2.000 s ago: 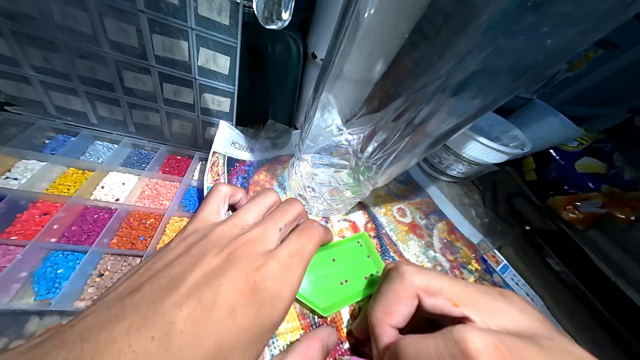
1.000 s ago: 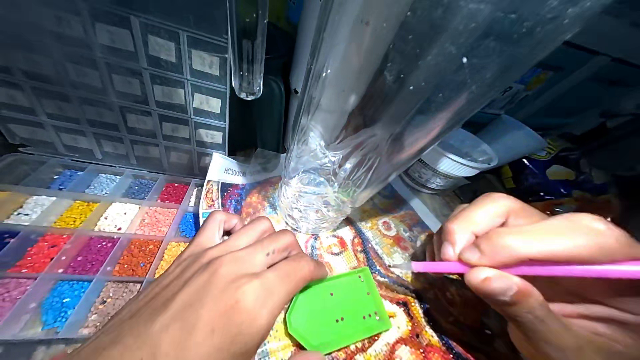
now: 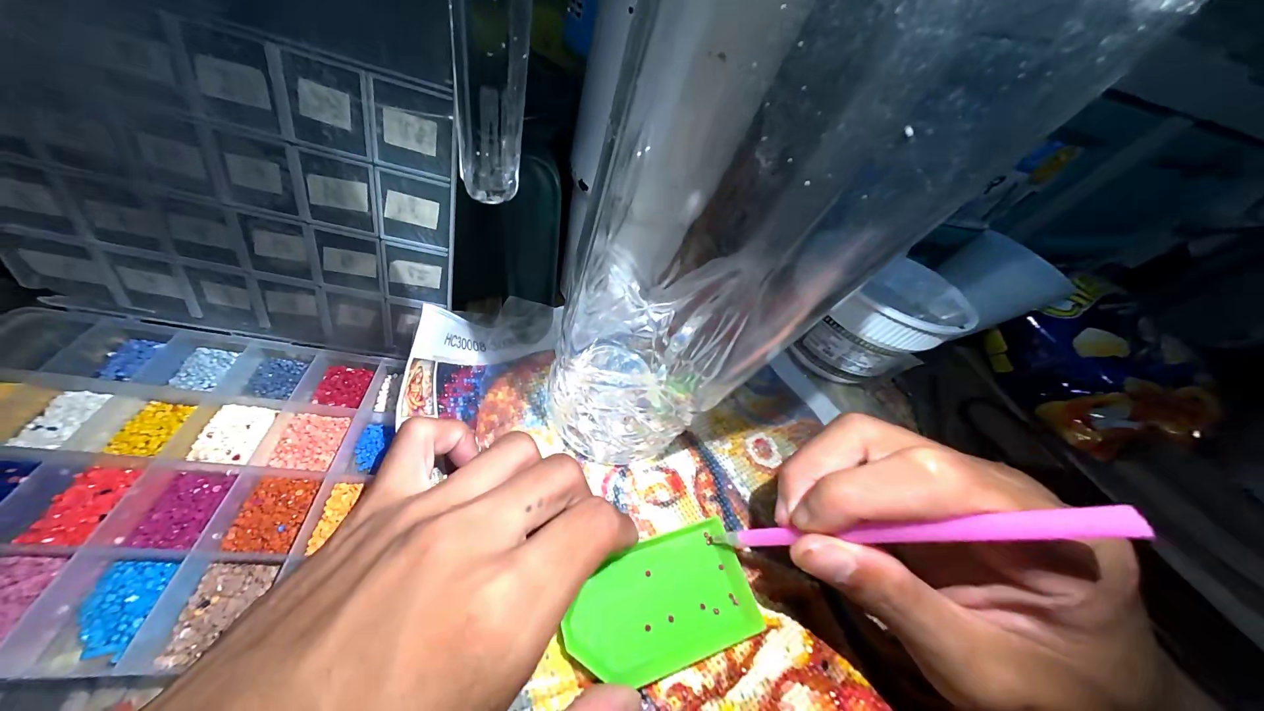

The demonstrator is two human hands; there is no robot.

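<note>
My left hand [image 3: 474, 553] lies over the diamond-painting canvas [image 3: 790, 671], its fingers curled and its thumb at the lower edge of a green plastic tray [image 3: 657, 602]. Several small dark red drills are scattered in the tray. Between the thumb and fingers of my right hand [image 3: 938, 543] is a pink applicator pen [image 3: 1007, 525], held nearly level. Its tip is at the upper right corner of the tray, by a drill. Whether the tip touches that drill, I cannot tell.
On the left stands an open compartment box [image 3: 197, 464] of coloured drills, its gridded lid [image 3: 286, 158] upright behind. A clear plastic-wrapped cylinder [image 3: 711, 227] rises from the canvas. Behind my right hand are a white plastic tub [image 3: 889, 306] and a blue packet [image 3: 1106, 346].
My right hand, low beside the tray two seconds ago, held the pen over the canvas one second ago. Now the pen tip is at the tray's corner. The left hand stays by the tray.
</note>
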